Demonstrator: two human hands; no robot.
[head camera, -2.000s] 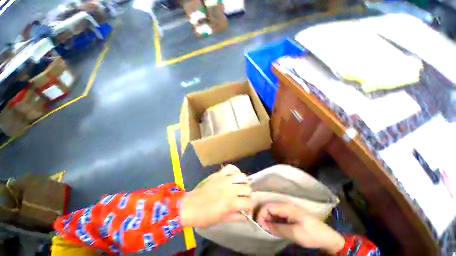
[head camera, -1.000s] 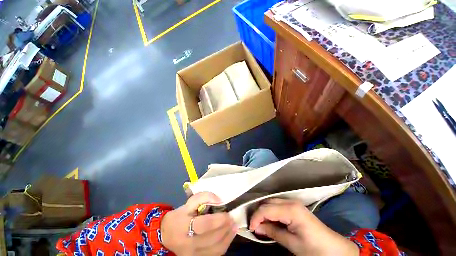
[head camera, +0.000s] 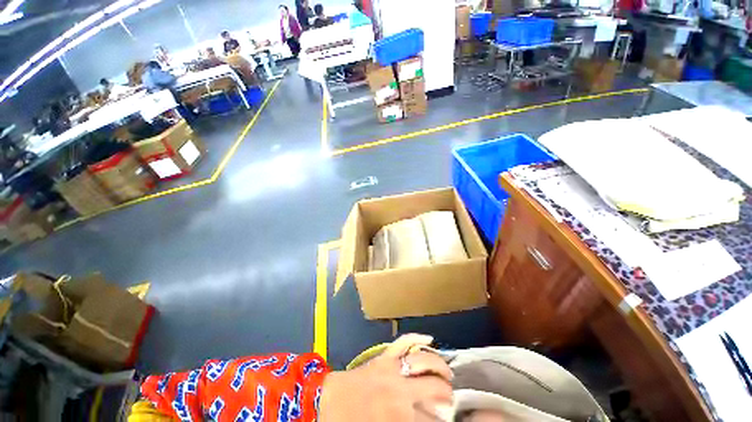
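Note:
A beige handbag (head camera: 528, 375) lies low at the bottom of the view, its wide mouth partly in sight and its lower part cut off by the edge. My left hand (head camera: 396, 384), with a ring, is closed over the left end of the bag mouth. Only a small patch of skin shows inside the mouth, at the bottom edge; I cannot tell what my right hand is doing there.
An open carton (head camera: 422, 288) holding beige folded bags stands ahead on the floor. A blue crate (head camera: 482, 177) is behind it. At right is a wooden desk (head camera: 536, 284) with pale bags (head camera: 643, 161), paper (head camera: 697, 268) and a black tool (head camera: 736, 356). People sit far off.
The view has tilted up, so the bag and hands sit lower in the picture. My right hand and sleeve, clear before, are now almost wholly out of sight.

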